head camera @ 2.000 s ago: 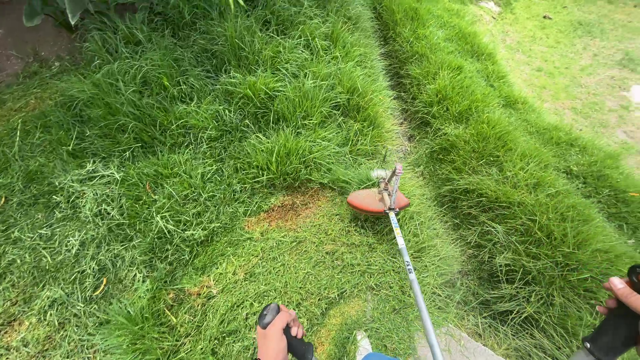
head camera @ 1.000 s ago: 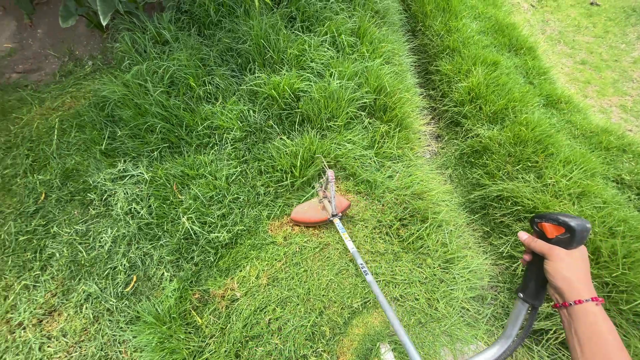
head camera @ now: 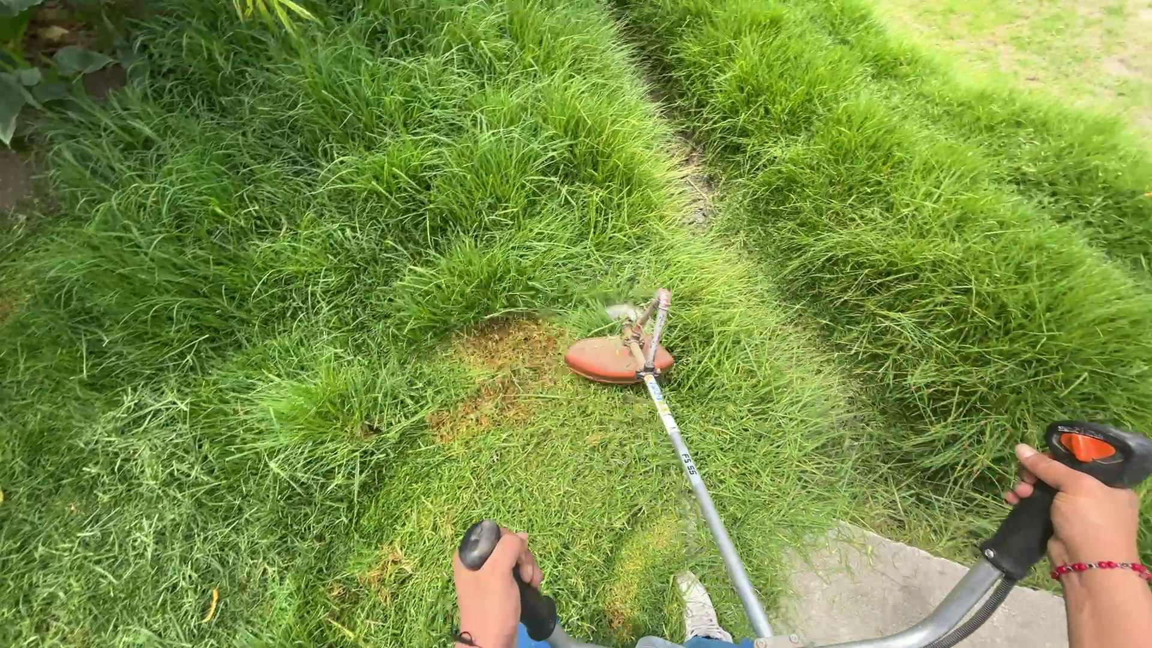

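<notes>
A string trimmer's metal shaft runs up from the bottom edge to an orange cutting guard, which lies low over the grass beside a brownish, short-cut patch. Beyond the guard a pale blur shows at the cutting head. My left hand is closed around the black left grip of the handlebar. On the right, my right hand, with a red beaded bracelet at its wrist, grips the black control handle with its orange switch.
Tall grass stands ahead and to the left. A narrow bare furrow separates it from more tall grass at right. A concrete slab lies at bottom right, near a shoe. Broad-leaved plants grow at top left.
The trimmer's head has swung right, from over the brown patch to its right side nearer the furrow. My left hand, outside the view one second ago, is visible again.
</notes>
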